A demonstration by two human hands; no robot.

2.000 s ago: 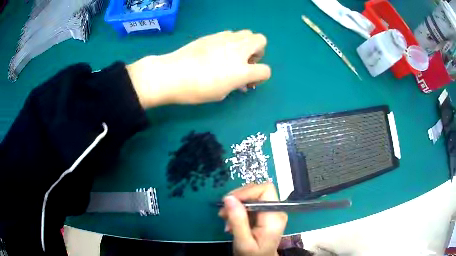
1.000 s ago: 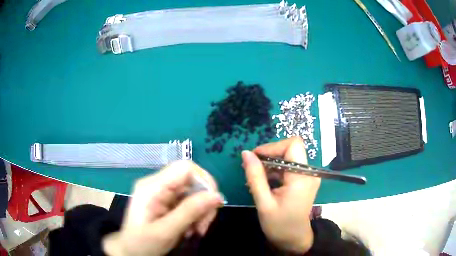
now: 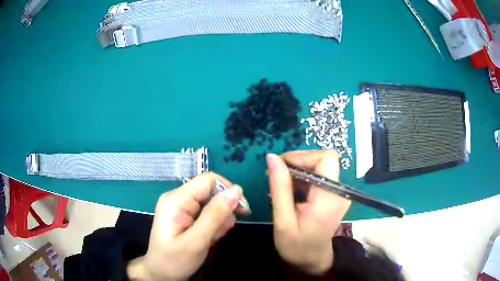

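Observation:
My left hand (image 3: 192, 225) pinches the silver end connector of a mesh watch band (image 3: 239, 203) between thumb and finger; the rest of that band is hidden in or below the hand. My right hand (image 3: 307, 211) holds dark tweezers (image 3: 345, 191) like a pen, the handle pointing right and the tips mostly hidden at the fingers. The pile of black inserts (image 3: 263, 118) lies beyond both hands. The pile of silver metal pieces (image 3: 329, 123) lies right of it. The ribbed parts tray (image 3: 422, 131) is at the right.
A small stack of mesh bands (image 3: 115, 166) lies near the left table edge. A larger stack (image 3: 230, 21) lies at the back. A thin brush (image 3: 425, 27), a small white bottle (image 3: 461, 38) and a red holder (image 3: 476, 16) are at the far right. A red stool (image 3: 35, 206) stands below left.
My left hand has come back from the far side of the bench to the near edge, now with a band end in its fingers. The right hand still holds the tweezers. The view has shifted.

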